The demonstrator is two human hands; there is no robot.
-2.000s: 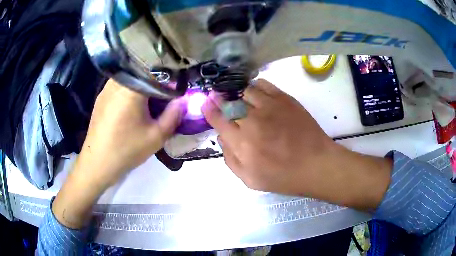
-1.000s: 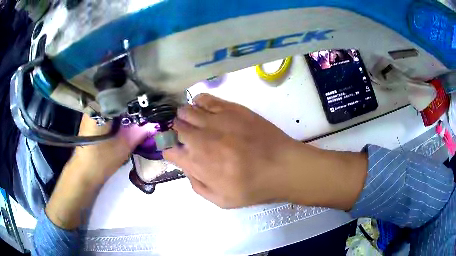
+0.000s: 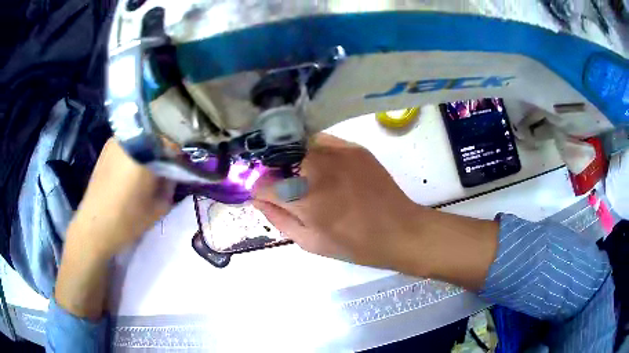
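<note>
A dark cloth piece (image 3: 210,187), purple under the lamp, lies at the needle area of the white and blue sewing machine (image 3: 331,69). My left hand (image 3: 121,200) is on the cloth left of the needle, its fingertips partly hidden behind the curved metal guard. My right hand (image 3: 352,200) is close to the right of the needle, thumb and forefinger at the cloth's edge. Its other fingers are partly hidden by the machine head. Whether the right fingers pinch the cloth cannot be told.
A smartphone (image 3: 481,145) lies right of the needle. A yellow loop (image 3: 398,117) is behind my right hand. A red packet (image 3: 588,167) is at the far right. Dark and pale cloth (image 3: 43,186) is piled left. A ruler strip (image 3: 400,301) runs along the front edge.
Since one second ago the view has shifted, so the machine head sits further right. My left hand is now further left of the needle light. My right hand stays beside the needle.
</note>
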